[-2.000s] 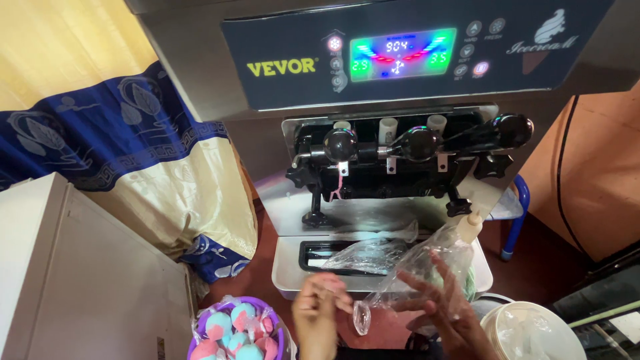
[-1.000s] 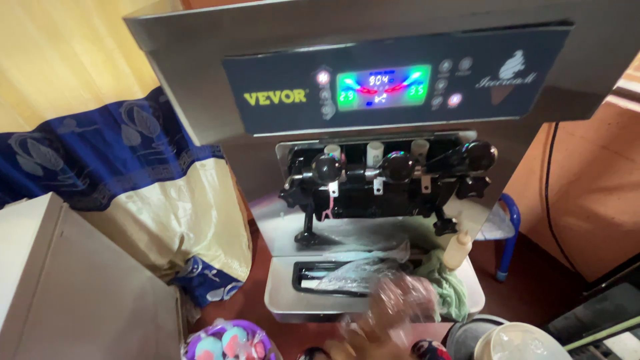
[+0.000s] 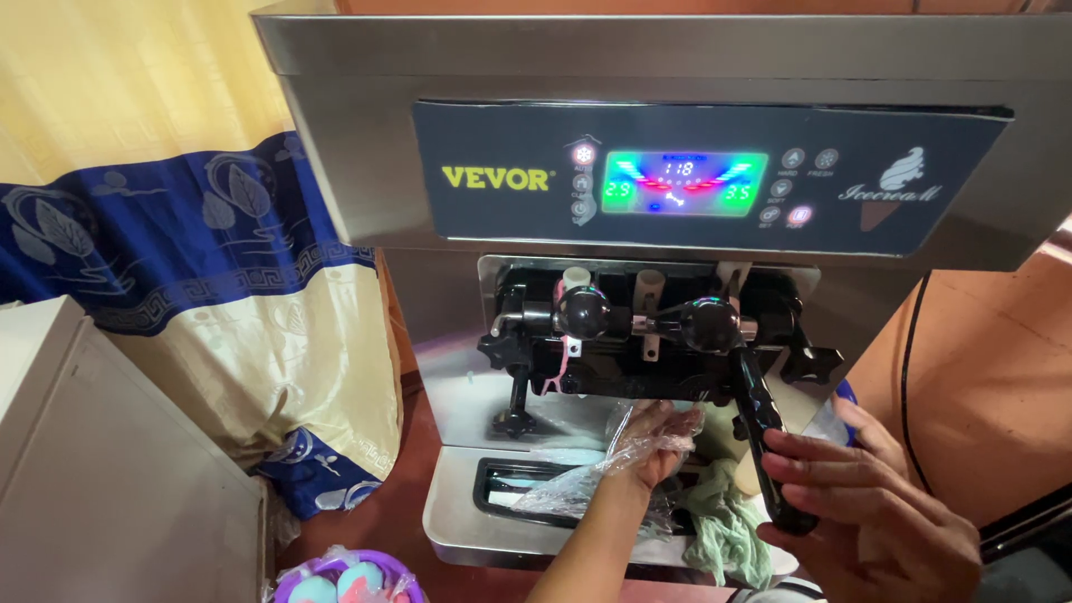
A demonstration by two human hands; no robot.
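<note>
A steel VEVOR soft-serve ice cream machine (image 3: 360,193) with a lit display (image 3: 685,184) fills the view. My left hand (image 3: 657,440) is under its dispensing head, holding a clear plastic bag (image 3: 624,461) up to the outlets; the bag's mouth is partly hidden. My right hand (image 3: 871,502) has its fingers around the right-hand black dispensing lever (image 3: 764,444), which points down toward me. Two more levers with black ball knobs (image 3: 583,311) stand to its left. Pink residue (image 3: 554,377) hangs below the left outlet. A green cloth (image 3: 727,528) lies on the drip tray (image 3: 456,511).
A purple basket (image 3: 289,582) with bagged pink and blue items stands on the floor at bottom left. A white cabinet (image 3: 126,469) and a curtain (image 3: 201,335) are on the left. A pale bottle (image 3: 745,473) stands behind the cloth. A black cable (image 3: 909,368) hangs at right.
My left hand has moved up under the outlets with the bag. My right hand has come to the right lever, which now points down. The view has shifted closer to the machine.
</note>
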